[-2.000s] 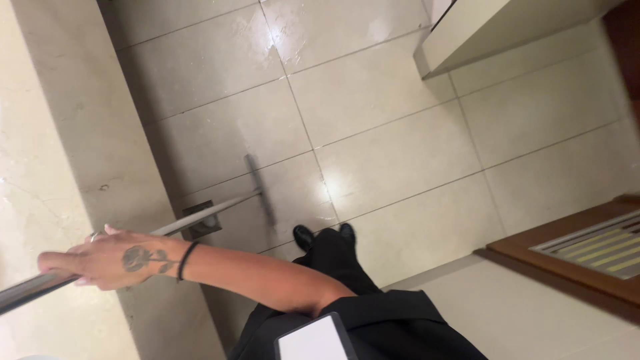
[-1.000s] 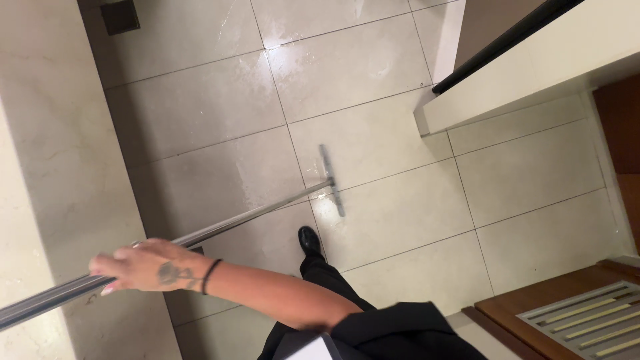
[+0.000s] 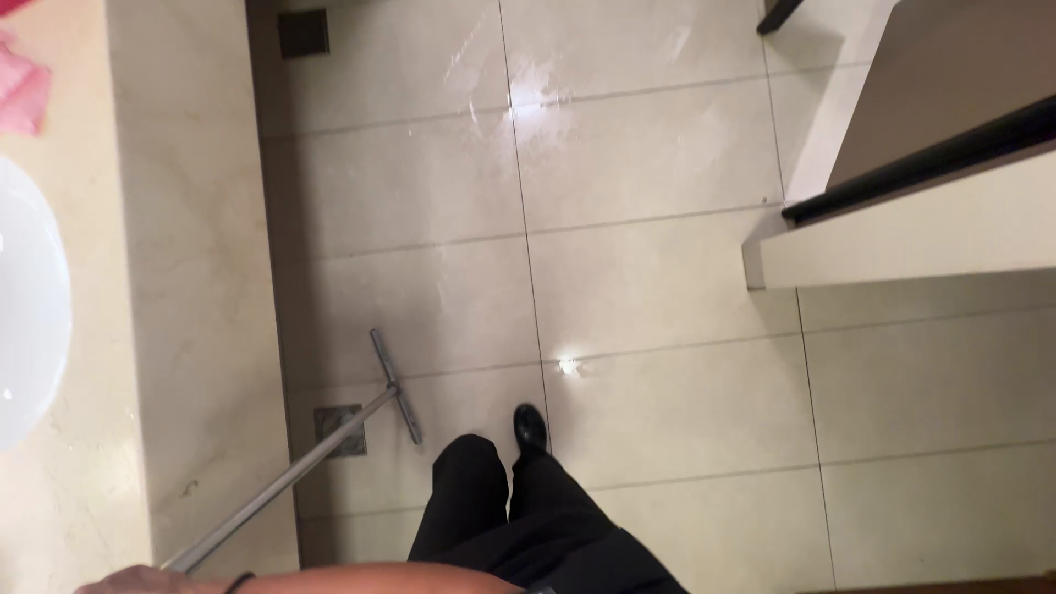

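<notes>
A metal-handled floor squeegee [image 3: 396,388] lies with its narrow blade on wet, pale floor tiles. The blade is just right of a square floor drain [image 3: 361,450], and the pole passes over that drain. At the bottom left edge, my right hand [image 3: 140,581] grips the pole [image 3: 264,493] beside the stone counter; the frame cuts off part of the hand. A dark band is around my wrist. No part of my left hand can be seen.
The stone counter [image 3: 198,289] with a white basin [image 3: 29,305] and pink cloth [image 3: 21,87] runs along the left. Another drain [image 3: 304,33] is near the top. A pale partition [image 3: 899,239] juts in from the right. My black shoe [image 3: 530,425] is on the tiles.
The squeegee blade has moved left across the tiles, from in front of my shoe to beside the nearer drain. My right hand has kept hold of the pole and now sits lower in view.
</notes>
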